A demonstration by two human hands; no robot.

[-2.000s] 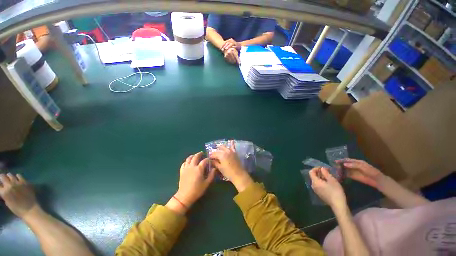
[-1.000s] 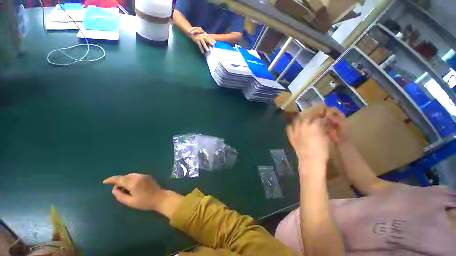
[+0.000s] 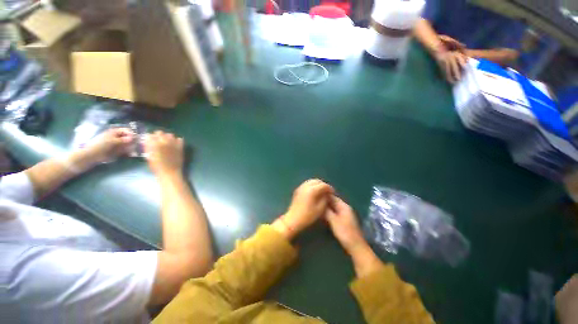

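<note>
My left hand [image 3: 308, 205] and my right hand [image 3: 342, 223] meet at the fingertips above the green bench, in the middle of the view. The image is blurred, and I cannot tell whether anything is between the fingers. A pile of clear zip bags [image 3: 412, 224] lies overlapping on the bench to the right of my right hand, apart from it. Both hands have mustard-yellow sleeves behind them.
At left a person in white handles clear bags [image 3: 92, 126] beside a cardboard carton [image 3: 101, 76]. Stacked booklets [image 3: 507, 101] stand at far right near another person's hands. A white cable [image 3: 301, 74] and roll [image 3: 394, 28] are at the back. Single bags [image 3: 540, 294] lie lower right.
The view has swung left, bringing the person in white into view. My hands, apart one second ago, are now together left of the bag pile.
</note>
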